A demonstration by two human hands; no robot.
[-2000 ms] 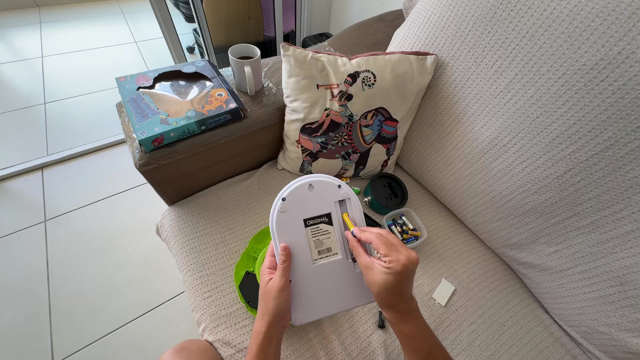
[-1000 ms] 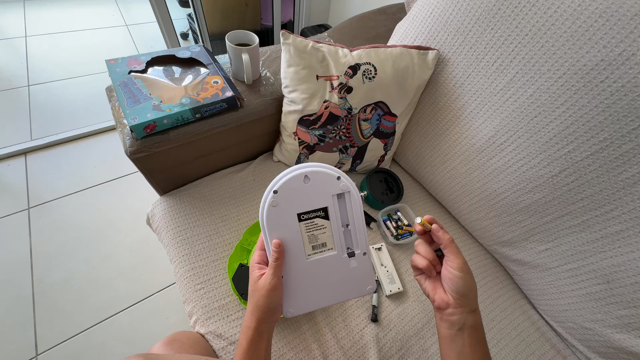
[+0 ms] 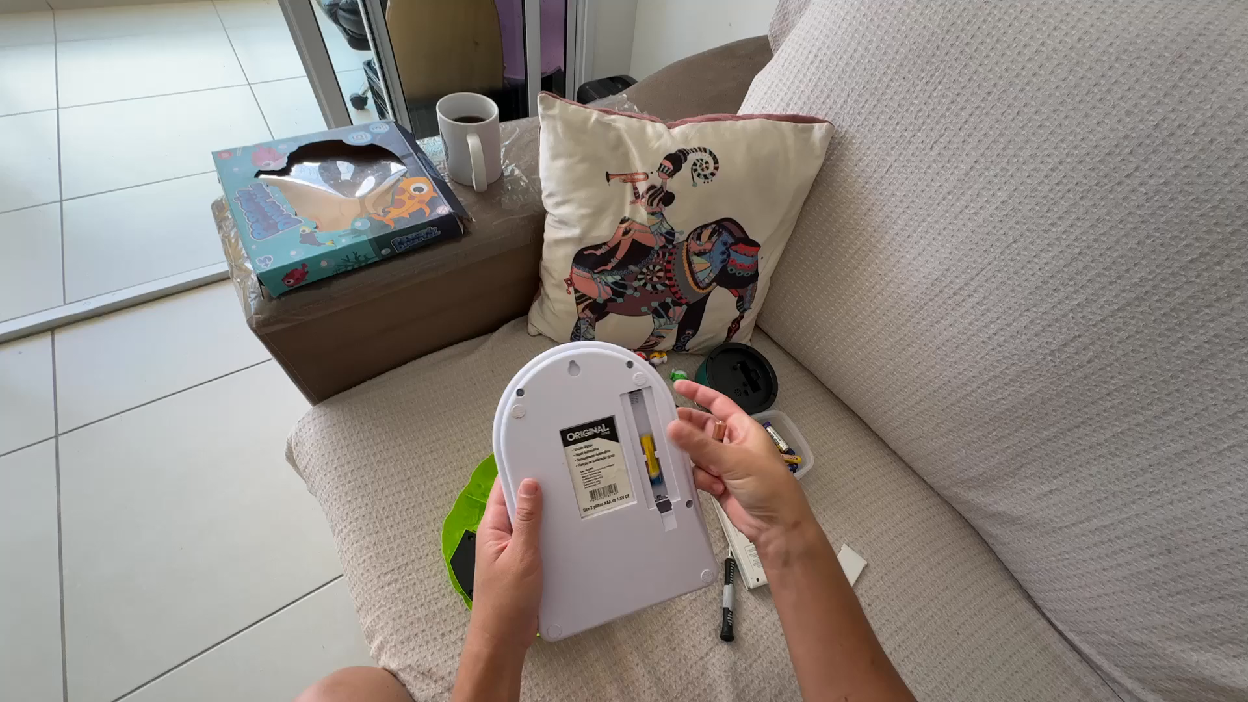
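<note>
My left hand (image 3: 517, 551) grips the lower left edge of a white plastic device with a rounded top (image 3: 624, 575), its back facing me. A yellow battery (image 3: 650, 458) lies in the open slot-shaped battery compartment (image 3: 641, 414). My right hand (image 3: 736, 458) is beside the compartment, holding a small battery with a copper-coloured end (image 3: 720, 430) between its fingers. Behind that hand, a clear plastic tub (image 3: 804, 444) holds several batteries. A black-and-grey screwdriver (image 3: 728, 600) lies on the sofa to the right of the device, by a white plastic part (image 3: 746, 556) partly hidden by my right wrist.
A green plastic toy part (image 3: 458, 536) lies partly under the device. A round black-based object (image 3: 741, 377) and small colourful pieces (image 3: 658, 359) lie near the elephant-print cushion (image 3: 673, 234). On the armrest stand an opened toy box (image 3: 331, 205) and a white mug (image 3: 470, 146). A small white piece (image 3: 852, 564) lies right.
My right hand has moved from beside the device back to its battery compartment. A yellow battery now lies in the compartment, which looked unfilled one second ago.
</note>
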